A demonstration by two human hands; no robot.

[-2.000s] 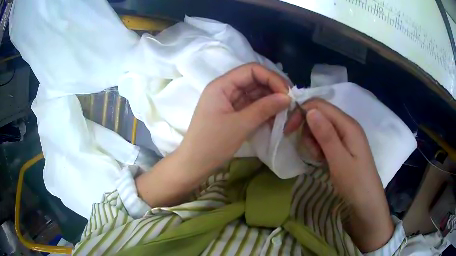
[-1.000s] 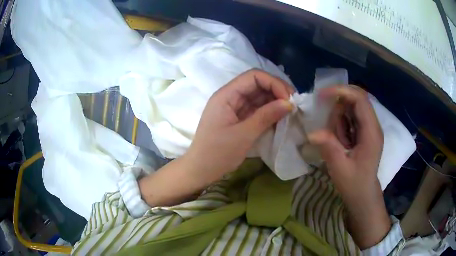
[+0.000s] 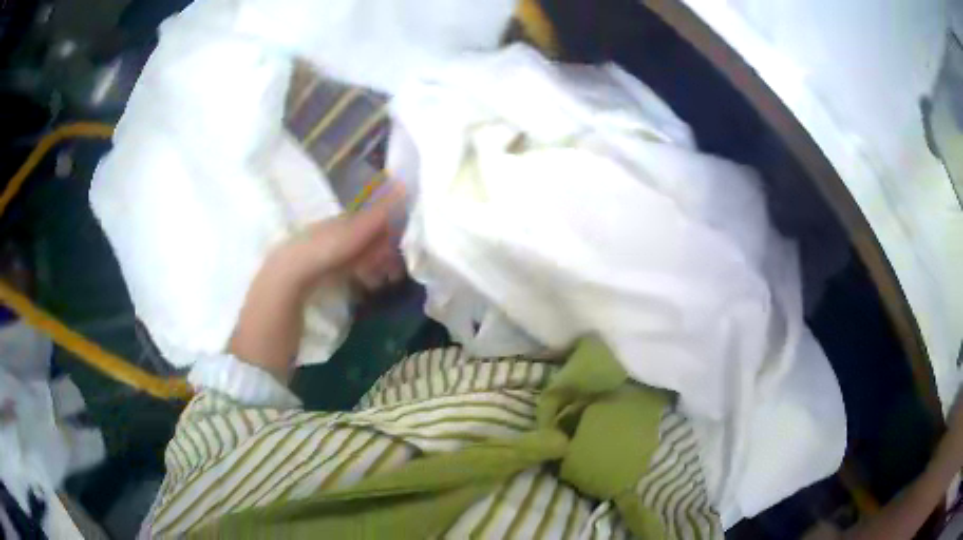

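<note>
The white garment point(image 3: 591, 211) lies in loose folds over my lap, with more of its cloth at the left and top. My left hand point(image 3: 343, 248) is left of the centre, between two parts of the cloth. Its thumb and fingers close at the edge of the larger heap and seem to pinch it; blur hides the exact grip. My right hand is not seen. A blurred bare limb is cut off at the lower right edge; I cannot tell whose it is. No tool shows.
The pale table point(image 3: 845, 127) with a brown edge curves down the right side. Yellow tube rails point(image 3: 85, 343) are at the left, and a slatted base point(image 3: 338, 116) shows through a gap in the cloth. Pale scraps point(image 3: 42, 422) lie at the lower left.
The view has turned and the cloth has shifted. My left hand has moved left, away from the pinched seam. My right hand has left the cloth and the picture.
</note>
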